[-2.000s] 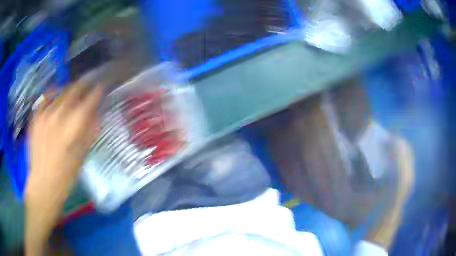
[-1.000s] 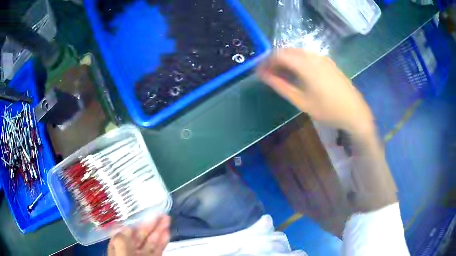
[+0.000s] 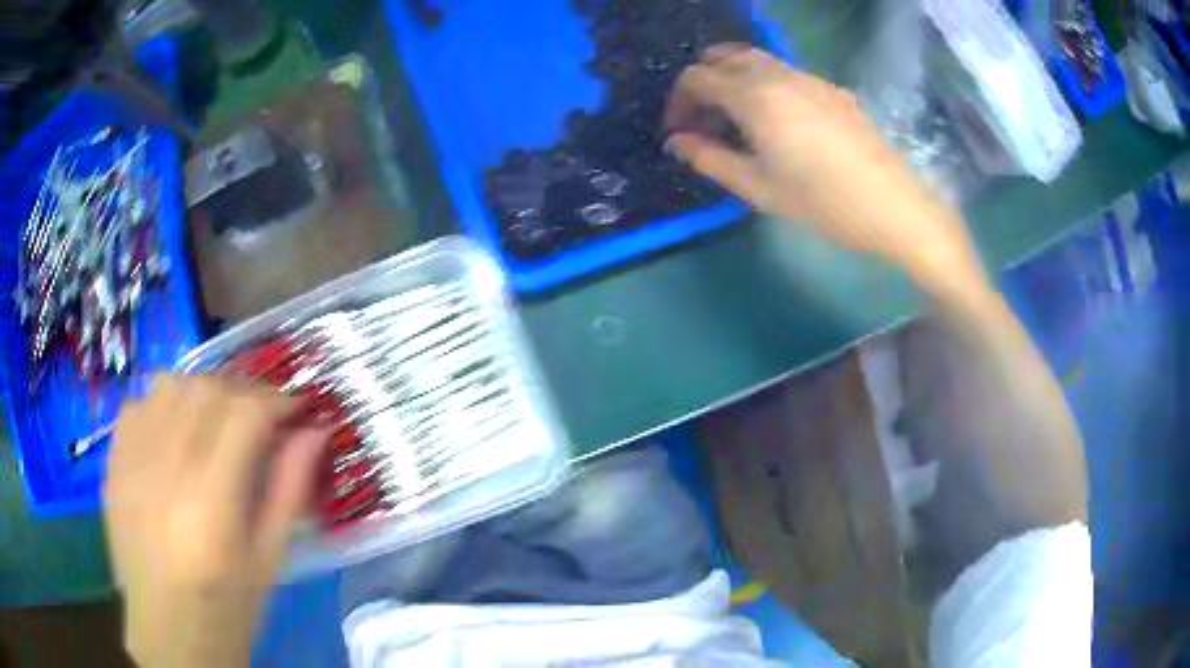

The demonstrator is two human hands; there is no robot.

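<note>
My right hand (image 3: 783,150) is over the right part of the blue right tray (image 3: 640,257), fingers curled near the small dark rings (image 3: 561,189); whether it holds a ring cannot be told. My left hand (image 3: 215,470) is over the left side of the clear plastic tub (image 3: 522,489) and is blurred; its grip cannot be told. It covers part of the rows of red and white wired pieces (image 3: 424,379). The blue left tray (image 3: 163,261) holds jumbled thin pieces (image 3: 91,261).
The metal fixture (image 3: 255,183) stands on the brownish base plate (image 3: 294,268) between the trays. A clear plastic bag (image 3: 914,118) and a translucent tub (image 3: 1011,98) lie at the right. A small ring (image 3: 608,329) lies on the green bench (image 3: 692,326).
My right hand has moved from the right tray's corner to over its rings. My left hand has moved from the tub's near edge up over its left side. The view has shifted.
</note>
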